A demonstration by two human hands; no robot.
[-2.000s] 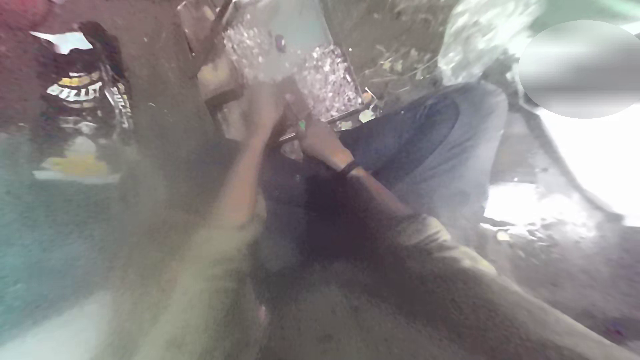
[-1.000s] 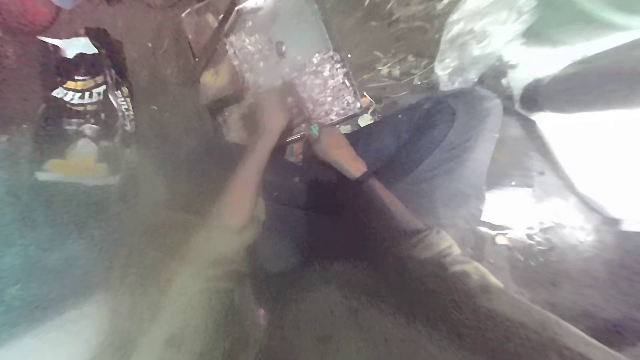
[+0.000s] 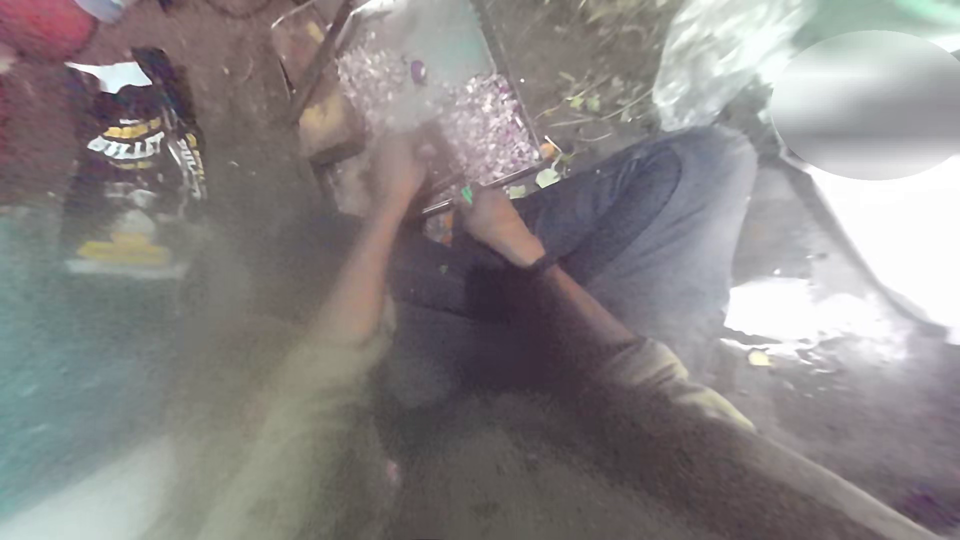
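Note:
My left hand [image 3: 401, 169] is blurred over the near left part of a shallow framed tray [image 3: 525, 112]; whether it holds anything cannot be made out. Many small whitish-pink pieces [image 3: 487, 127] lie in the tray, and a pale haze covers its far part. Close to the tray's near edge, my right hand [image 3: 495, 221] is curled, fingers bent, with a small green thing [image 3: 467, 195] showing at its fingertips. A dark band circles the right wrist. The hands are a short way apart, above my crossed legs in blue jeans [image 3: 645, 202].
A black printed bag [image 3: 135, 172] lies on the ground at left, near a red rounded thing [image 3: 45, 26]. Blocks [image 3: 326, 124] border the tray's left side. Clear plastic sheeting [image 3: 697, 67] and a bright white surface [image 3: 900, 225] are at right, with leafy stems [image 3: 592, 101] beside the tray.
My right hand has shifted slightly right and down, away from my left hand, compared with two seconds ago. The left hand stays over the tray's near left part.

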